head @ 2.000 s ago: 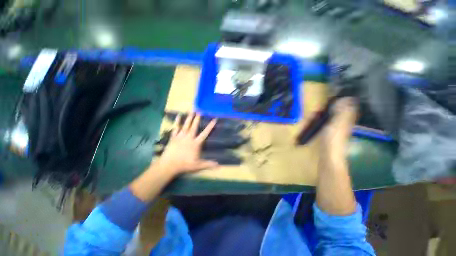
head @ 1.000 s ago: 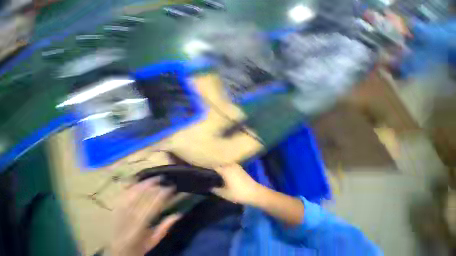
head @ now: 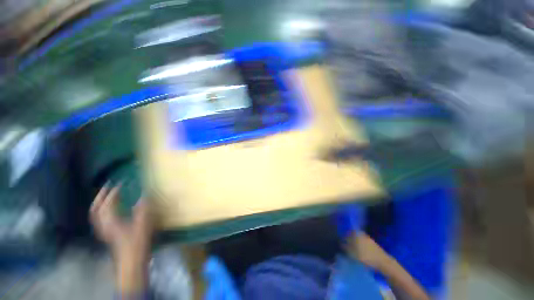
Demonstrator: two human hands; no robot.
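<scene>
The frame is heavily blurred. My left hand is raised at the left, beside the left edge of the tan cardboard mat, with its fingers apart and nothing visible in it. A dark heap, likely headbands, lies behind and left of it. My right hand is low at the right, below the bench's front edge, next to a blue container. Its fingers are blurred, and I cannot tell whether it holds anything. A dark blurred object, perhaps the screwdriver, lies on the mat's right part.
The blue tray stands on the mat's back part with the white-silver screw feeder and dark parts in it. Grey bags and clear plastic lie at the right. A blue container is below the bench at the right.
The view has swung back left. The black band that was by my hands is no longer seen over the mat. My left hand has moved left and my right hand down and right.
</scene>
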